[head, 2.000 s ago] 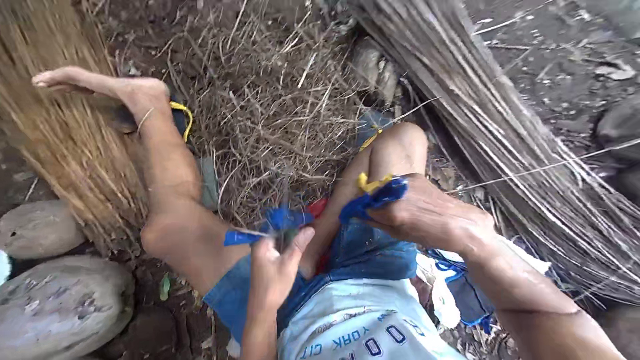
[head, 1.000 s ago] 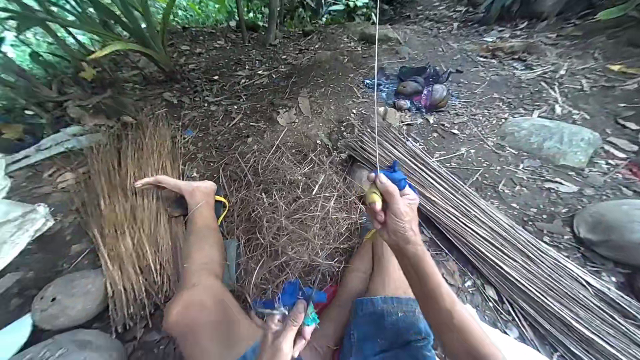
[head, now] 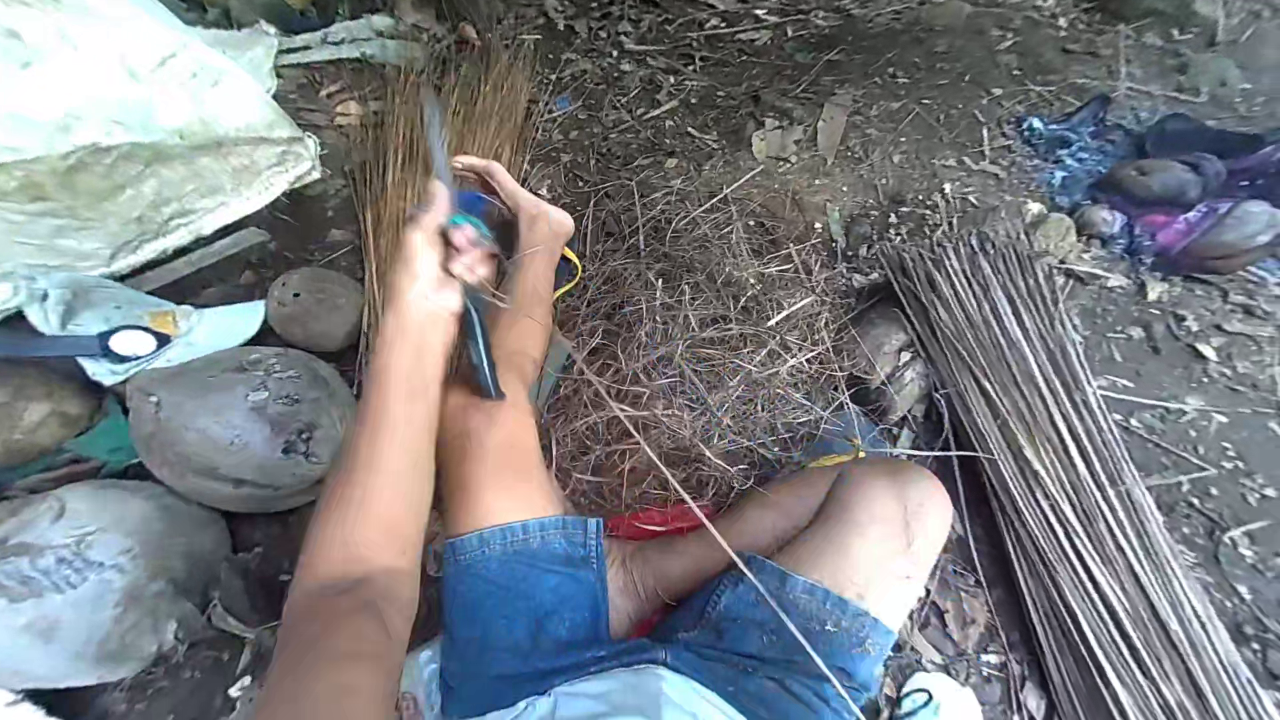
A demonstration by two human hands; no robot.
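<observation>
My left hand point(head: 445, 245) is raised over the left shin, closed on what looks like a knife point(head: 436, 135), its blurred grey blade pointing up. Teal and blue cloth point(head: 472, 222) shows at the fingers, and a dark, handle-like piece point(head: 481, 345) extends below them. A thin pale strand point(head: 690, 500) slants from near the left leg to the bottom edge. My right hand is out of view. Between the legs lies a heap of thin brown fibre scraps point(head: 690, 350). A bundle of thin brown sticks point(head: 490, 100) stands behind the left foot.
A long bundle of greyish sticks point(head: 1050, 430) lies along the right side. Dry coconuts point(head: 240, 428) and a cap point(head: 200, 325) sit at the left, below a pale sack point(head: 150, 130). More coconuts point(head: 1160, 182) lie on dark cloth at the upper right.
My left hand has moved from beside the lap to over the left shin. My right hand, which held blue and yellow material, has left the view. The view has shifted.
</observation>
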